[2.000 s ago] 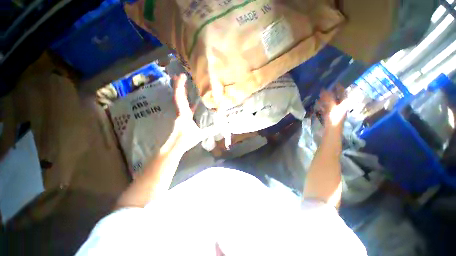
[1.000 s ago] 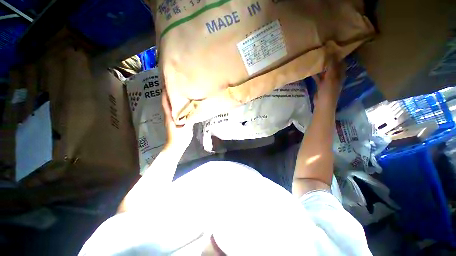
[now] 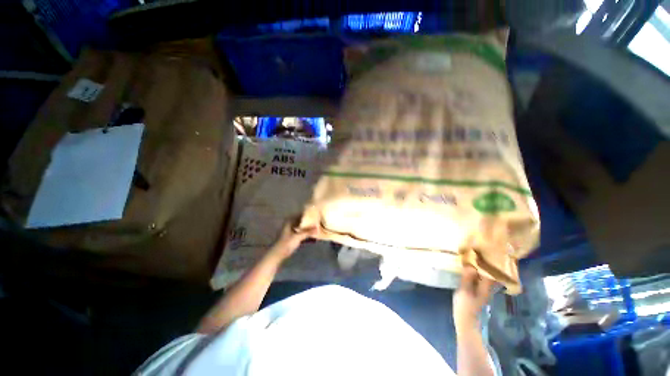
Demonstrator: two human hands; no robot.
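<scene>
A brown kraft resin sack point(image 3: 433, 154) with green bands, a green oval mark and blurred print lies in front of me, on top of a white sack point(image 3: 422, 275) that shows only at its near edge. My left hand point(image 3: 301, 233) grips the near left corner of the kraft sack. My right hand point(image 3: 474, 285) grips its near right corner, with the fingers partly hidden by the folded end. A white ABS resin bag point(image 3: 273, 205) lies left of the kraft sack, upright to my view.
A large brown carton point(image 3: 187, 169) with a white paper sheet point(image 3: 88, 176) stands at the left. Blue crates point(image 3: 283, 66) are behind. Another brown carton point(image 3: 632, 209) is at the right, and a blue crate point(image 3: 588, 352) and plastic bags are low right.
My hands have gone from open and apart to gripping the kraft sack's near corners. The sack now lies flatter, with more of its printed face showing. The view has shifted, showing more of the left carton.
</scene>
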